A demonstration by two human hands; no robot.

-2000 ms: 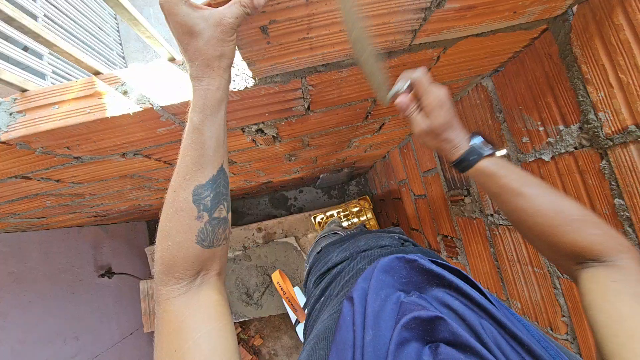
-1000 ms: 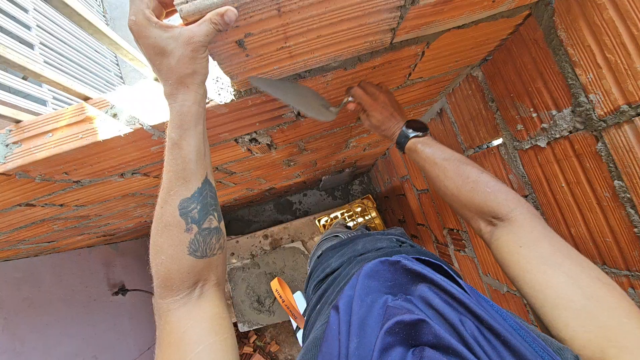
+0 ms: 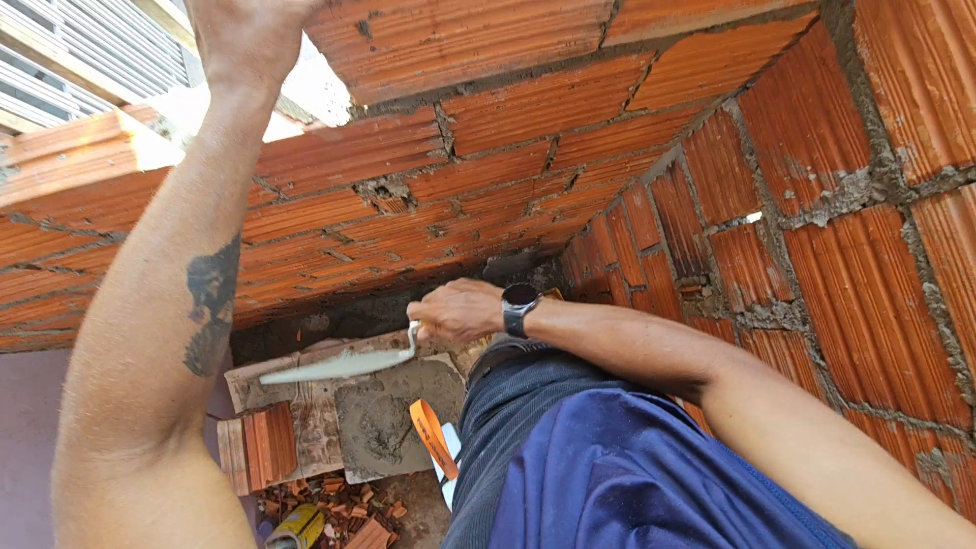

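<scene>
My right hand (image 3: 461, 309), with a dark watch on its wrist, grips the handle of a masonry trowel (image 3: 343, 366). The trowel's blade points left, above a board of wet mortar (image 3: 389, 412) that rests on wooden planks. My left hand (image 3: 248, 38) is raised at the top left beside the upper hollow clay bricks (image 3: 480, 46) of the wall; its fingers are cut off by the frame's edge, so what it touches or holds is hidden.
A second brick wall (image 3: 877, 305) rises on the right. Below left, a hollow brick (image 3: 268, 446) stands on the planks near brick rubble (image 3: 343, 507) and a yellow container (image 3: 297, 526). An orange strap (image 3: 432, 438) hangs beside my dark trousers.
My right hand has moved the trowel down from the upper wall to above the mortar board. The left hand stays raised near the wall top. The hollow brick by the planks shows more now.
</scene>
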